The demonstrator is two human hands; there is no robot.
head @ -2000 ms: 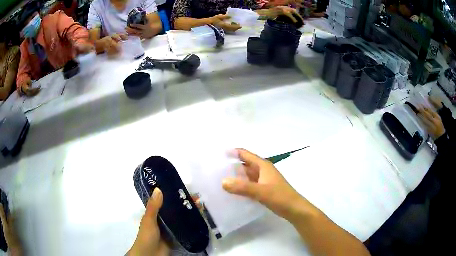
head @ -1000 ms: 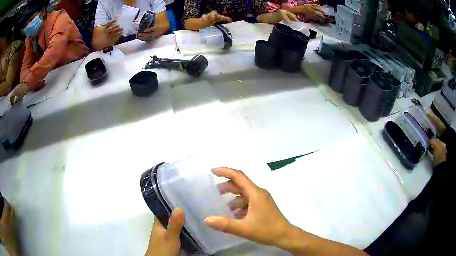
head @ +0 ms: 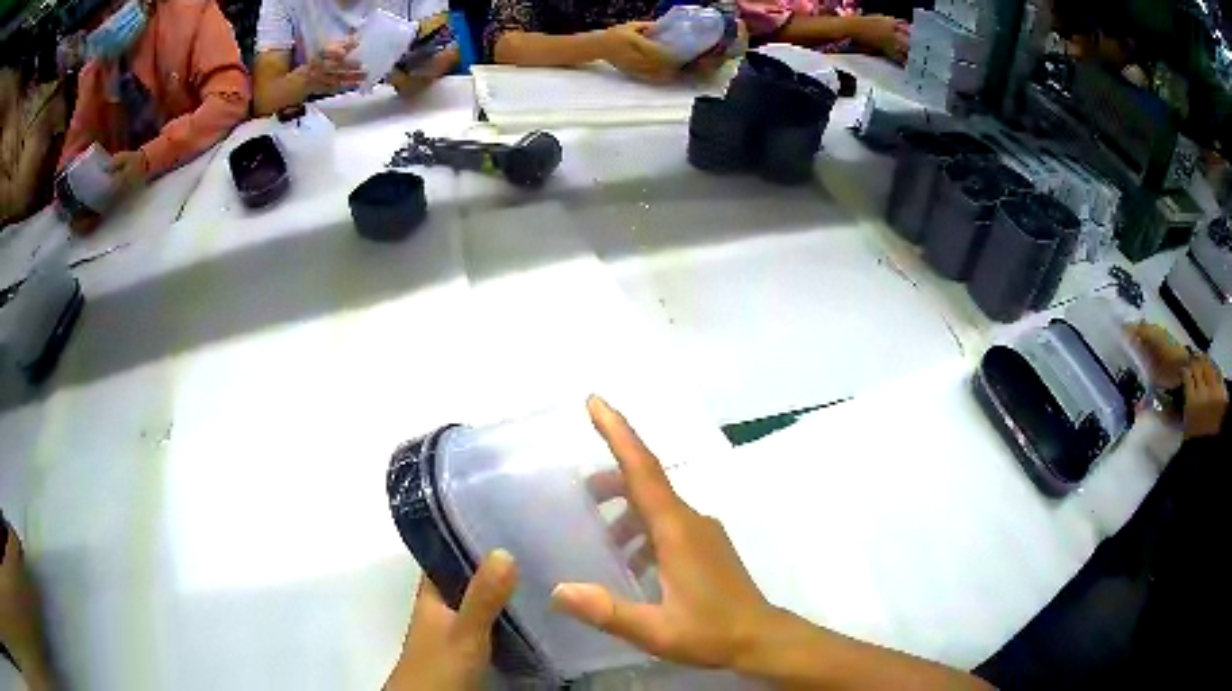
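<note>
A translucent housing (head: pixel 520 506) lies tilted low in the middle of the view, its left end against a black oval end cap (head: pixel 422 506). My left hand (head: pixel 459 628) holds the end cap and the housing's near edge, thumb on top. My right hand (head: pixel 676 567) is spread around the housing's right end, thumb at the near side and fingers partly seen through the clear wall. The palm side of my left hand is hidden under the parts.
A black cup (head: pixel 388 205) and a black handled piece (head: pixel 527 159) lie mid-table. Dark sleeves (head: pixel 993 236) stand far right; more stand at the back. A person's hands (head: pixel 1196 385) are near an open unit (head: pixel 1034 419) at right. Other people sit opposite.
Since two seconds ago, the end cap has turned from face-up to edge-on and the housing now meets it. My right hand has closed in around the housing. The open unit at right moved nearer.
</note>
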